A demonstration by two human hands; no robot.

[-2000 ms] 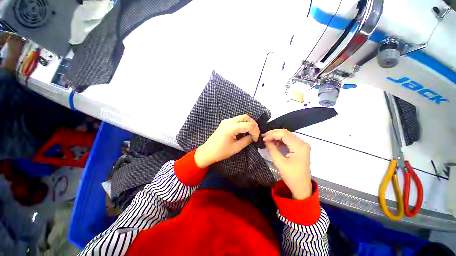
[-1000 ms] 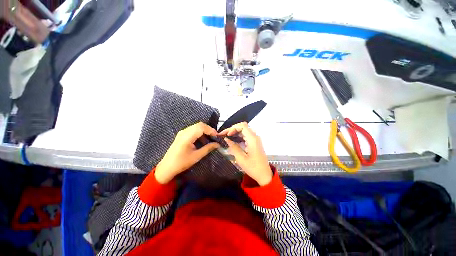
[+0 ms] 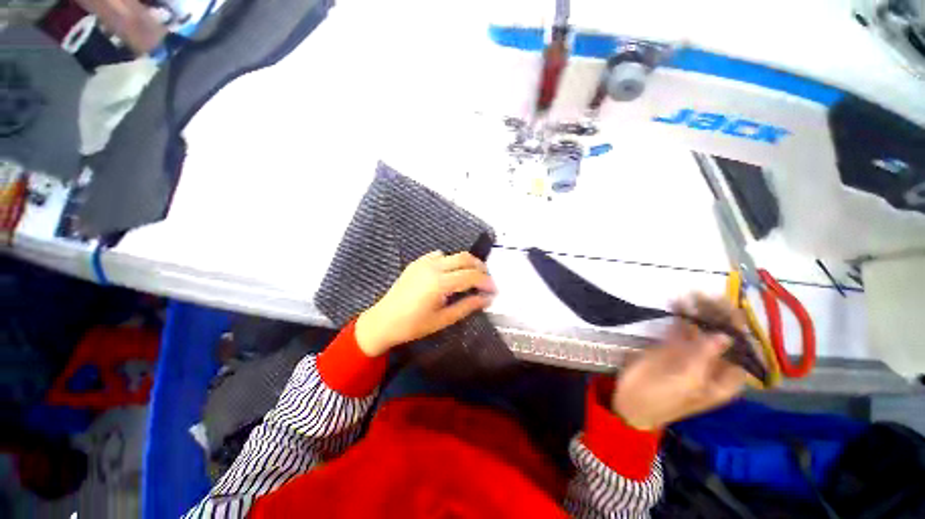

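My left hand (image 3: 431, 302) pinches the right edge of a dark checked fabric panel (image 3: 390, 228) at the table's front edge; its lower part hangs over the edge. A small black bit of cloth shows at my left fingertips. My right hand (image 3: 680, 365), blurred, is apart from it to the right, near the shears. A narrow curved black piece (image 3: 588, 294) runs from the table to my right fingers; blur hides whether they grip it. The shears (image 3: 756, 294), with yellow and red handles, lie just beyond this hand.
The white sewing machine (image 3: 730, 112) stands behind, its presser foot area (image 3: 548, 157) above the work. Long dark cloth pieces (image 3: 137, 167) lie at upper left. A small dark piece (image 3: 753, 193) lies beside the shears. A blue bin (image 3: 183, 395) with dark cloth is below left. Another person's hand shows at upper left.
My right hand has left my left hand and moved right to the shears. The black curved piece has swung round and now stretches right. My left hand stays on the checked panel. The view has shifted.
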